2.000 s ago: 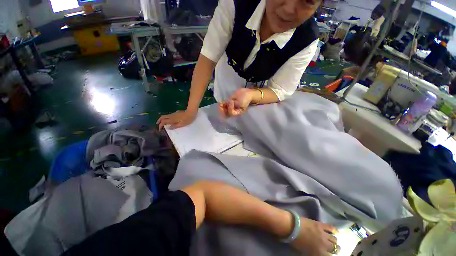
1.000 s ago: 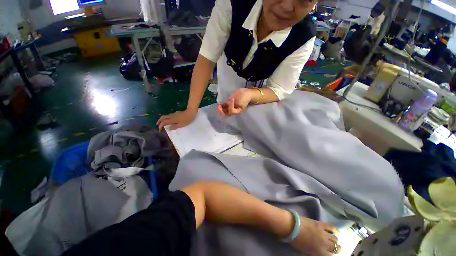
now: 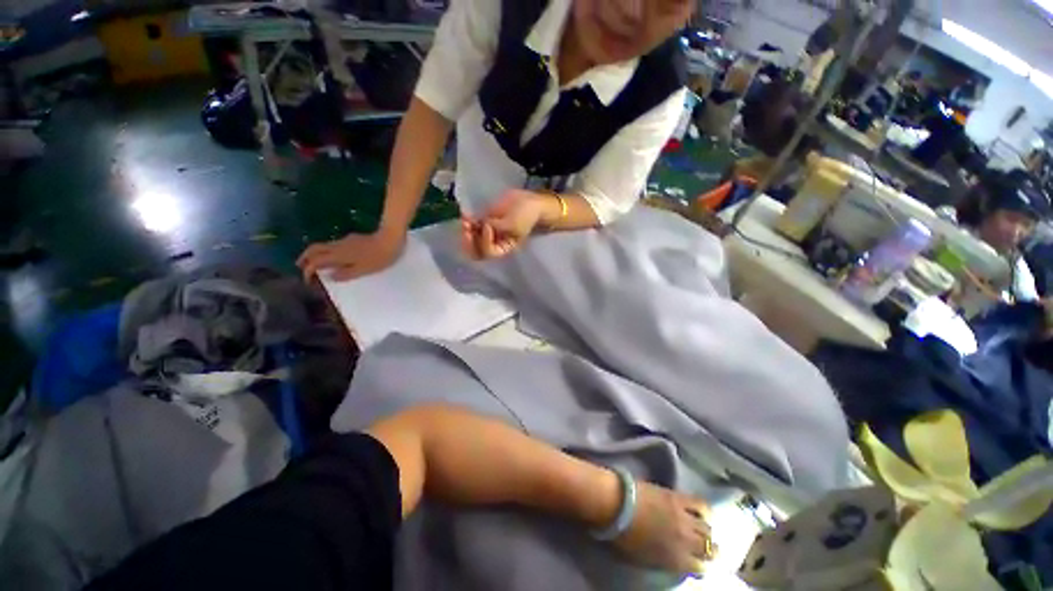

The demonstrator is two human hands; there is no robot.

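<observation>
Grey fabric (image 3: 693, 346) lies in broad folds over the table and down towards my lap. My left hand (image 3: 667, 529), with a ring and a pale bangle at the wrist, rests on the fabric beside the bright lamp-lit spot by the needle area. Its fingers point to the machine; whether they grip the cloth is unclear. The sewing machine head (image 3: 826, 537) shows at the lower right, with yellow-green peel (image 3: 941, 491) on it. The presser foot is too small and glared to make out. My right hand is not in view.
A person (image 3: 554, 116) leans over the far side, one hand on the white table extension (image 3: 404, 303). A blue tub (image 3: 75, 352) heaped with grey pieces (image 3: 191, 323) stands at left. Another machine (image 3: 866, 219) and navy cloth (image 3: 924, 387) are at right.
The view has turned to the right, so everything sits further left, and a seated person now shows at the far right. My left hand stays at the same place by the needle area.
</observation>
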